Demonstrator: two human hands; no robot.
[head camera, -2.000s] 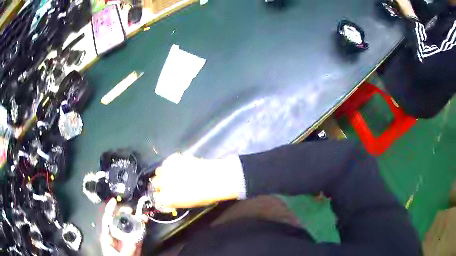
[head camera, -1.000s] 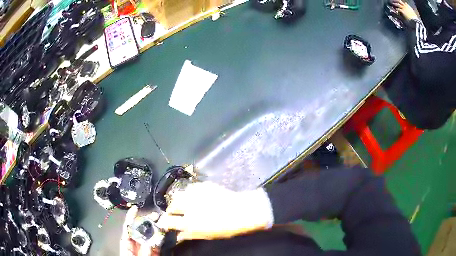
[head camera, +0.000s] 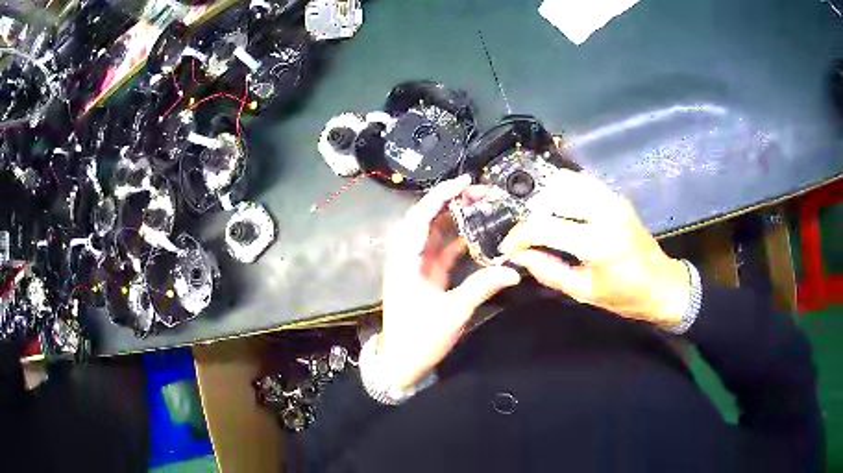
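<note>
My left hand (head camera: 425, 277) and my right hand (head camera: 601, 240) hold a part-built camera unit (head camera: 490, 220) between them near the bench's front edge. Its board and a dark round lens part show between the fingers. A black round housing (head camera: 510, 137) stands just behind it, partly hidden by the unit and my right hand. To its left a second black housing (head camera: 425, 139) lies open side up on the bench. A pale plate with a dark lens (head camera: 342, 144) lies beside that housing. A thin red lead (head camera: 347, 189) with a yellowish plug runs from it.
Many wired units (head camera: 139, 203) crowd the bench's left side. A separate pale lens unit (head camera: 250, 231) lies near them. A white paper sheet (head camera: 584, 17) is at the back. An open box (head camera: 305, 383) of parts is below the edge, with a blue bin (head camera: 176, 406) and red stool (head camera: 818, 249) nearby.
The view has swung left and down. My hands have come together around the part-built unit beside the housings. The phone and the other person are out of view.
</note>
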